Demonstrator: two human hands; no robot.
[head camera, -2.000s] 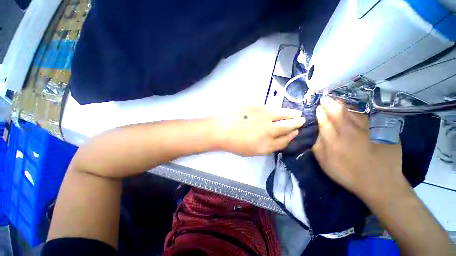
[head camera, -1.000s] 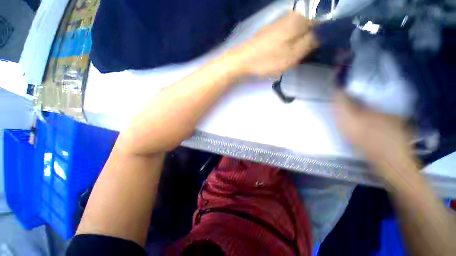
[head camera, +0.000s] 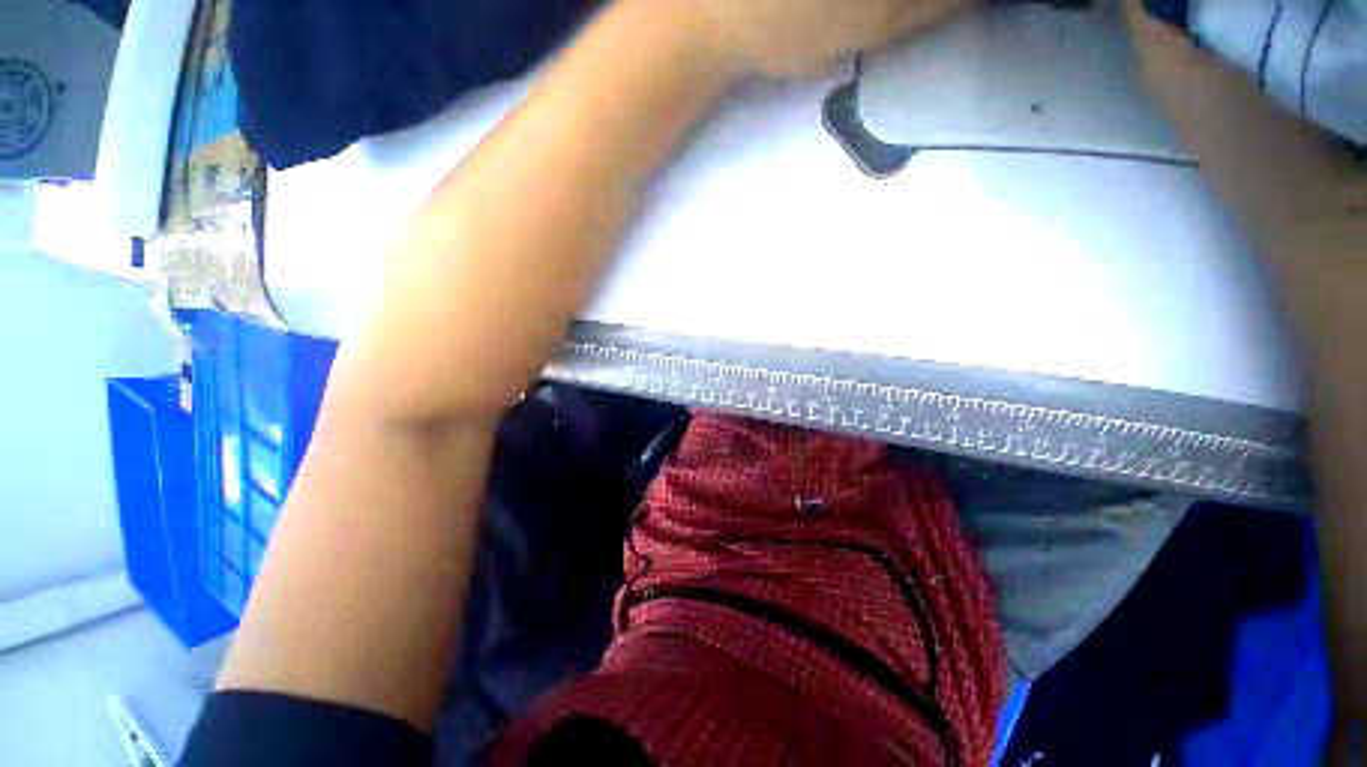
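Observation:
My left hand (head camera: 825, 27) is at the top edge of the view, blurred and partly cut off, so its fingers and any hold are hidden. My right forearm (head camera: 1274, 225) runs up the right side, and the right hand is cut off by the top edge. A dark navy garment piece (head camera: 360, 75) lies on the white machine table (head camera: 930, 285) at the upper left, partly behind my left arm. The pale bed cover (head camera: 1020, 90), with a dark notch at its corner, is set in the tabletop. The needle is out of view.
A ruler tape (head camera: 900, 412) runs along the front table edge. Taped cardboard (head camera: 218, 225) covers the left table end. Blue crates (head camera: 248, 465) stand below left. Red checked cloth (head camera: 780, 599) covers the lap. Striped pale cloth (head camera: 1289, 53) shows at the upper right.
The view has shifted, and the needle area has left the picture. Both hands have moved from the needle to the top edge. The dark garment that was between them is no longer seen there.

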